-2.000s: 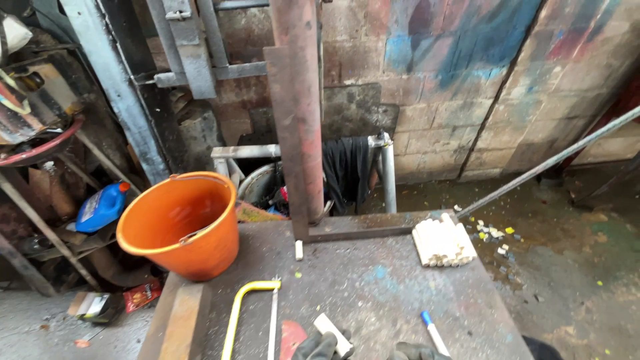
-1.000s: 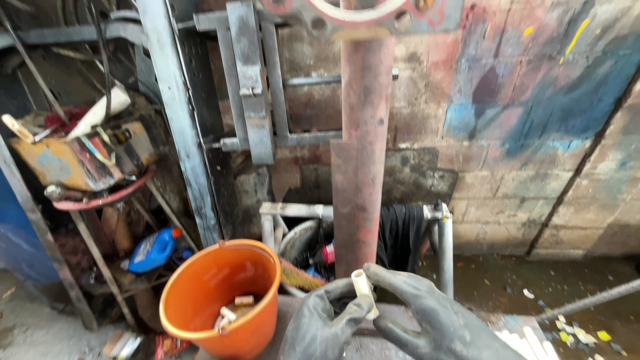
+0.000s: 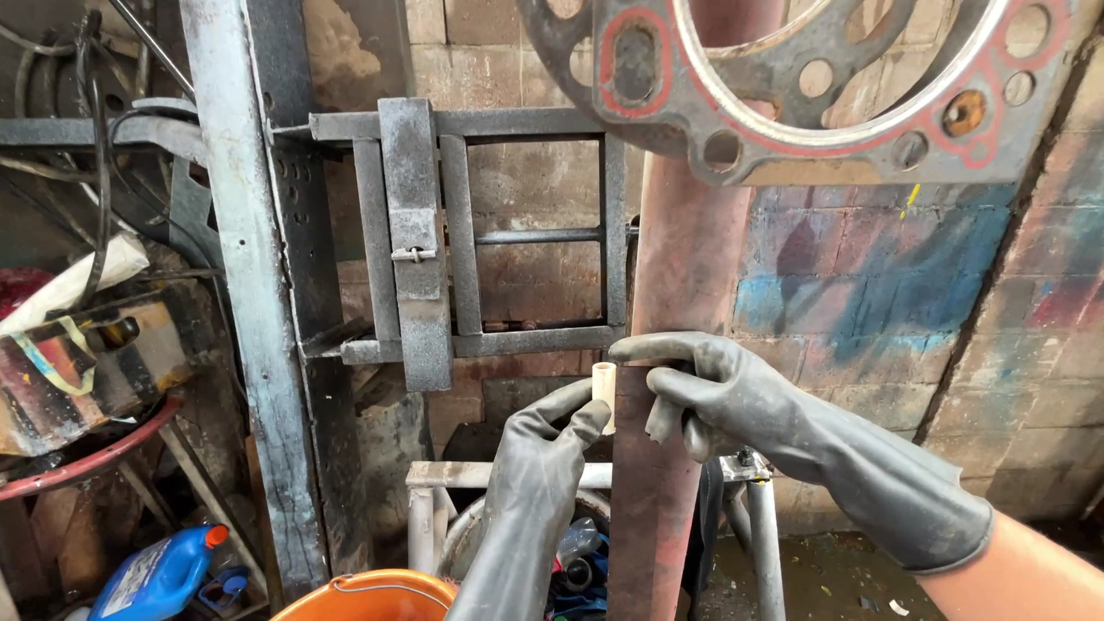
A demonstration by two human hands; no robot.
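My left hand (image 3: 539, 457), in a black rubber glove, pinches a short cream-coloured tube (image 3: 604, 397) upright between thumb and fingers. Just right of the tube is my right hand (image 3: 716, 388), also gloved, its index finger stretched toward the tube's open top and its other fingers bent; a small dark flap hangs near its fingertips, perhaps loose glove rubber. Whether the index finger touches the tube I cannot tell. Behind both hands stands a reddish metal post (image 3: 690, 259). The rim of an orange bucket (image 3: 371, 583) shows below, left of my left forearm.
Metal engine gaskets (image 3: 819, 151) hang above my right hand. A grey steel frame (image 3: 466, 341) stands behind, beside an upright steel beam (image 3: 233, 259). At lower left are a blue jug (image 3: 159, 573) and a round red-rimmed stool (image 3: 103, 457). A painted block wall (image 3: 871, 276) forms the background.
Two seconds ago my hands were low over the bench. One second ago both were at the tube; now my right hand is apart from my left, finger extended. The view has tilted up.
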